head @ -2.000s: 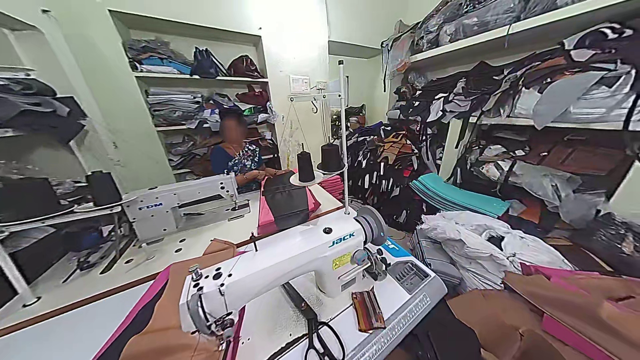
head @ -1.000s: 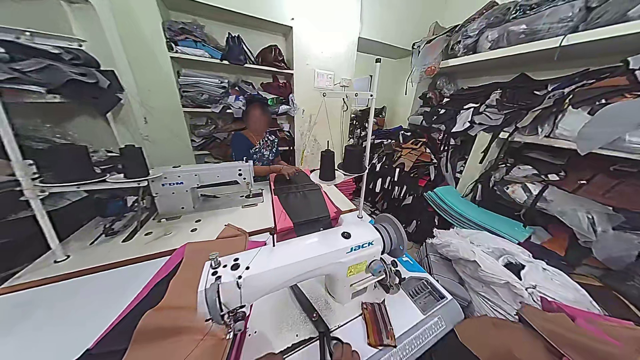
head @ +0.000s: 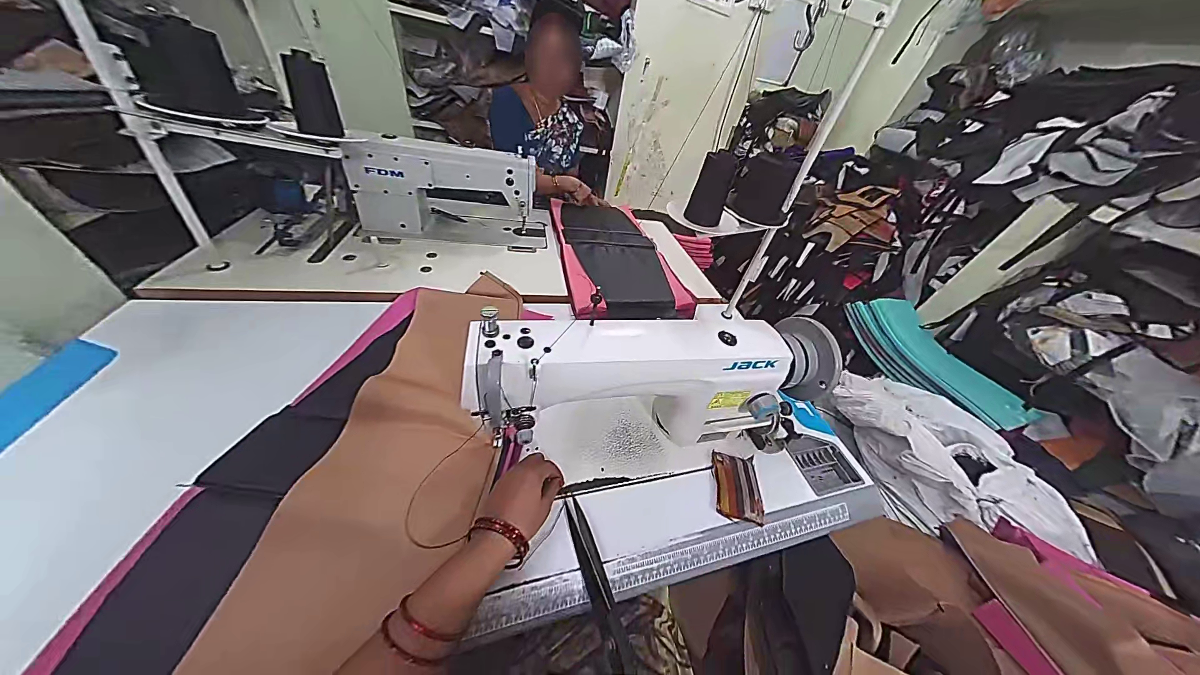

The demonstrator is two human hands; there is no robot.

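My left hand (head: 527, 489), with red bangles on its wrist, is at the needle area of a white Jack sewing machine (head: 637, 361). Its fingers are curled at the right edge of a large tan piece (head: 375, 469) with black and pink layers; whether they grip it is not clear. Pink material (head: 509, 452) shows by the presser foot, and a loose thread (head: 412, 506) loops over the tan piece. Dark scissors (head: 592, 562) extend across the table's front edge, their lower end cut off by the frame. My right hand is out of view.
A small striped piece (head: 738, 487) lies right of the scissors. Behind stand an FDM sewing machine (head: 441, 187) and a stack of black and pink pieces (head: 619, 258), touched by another person's hand (head: 577, 190). Teal sheets (head: 937, 361), white bags (head: 900, 441) and tan offcuts are at right.
My left hand has come up to the presser foot area. The scissors, lying on the machine bed two seconds ago, now reach over the front edge. The view has tilted down and moved closer.
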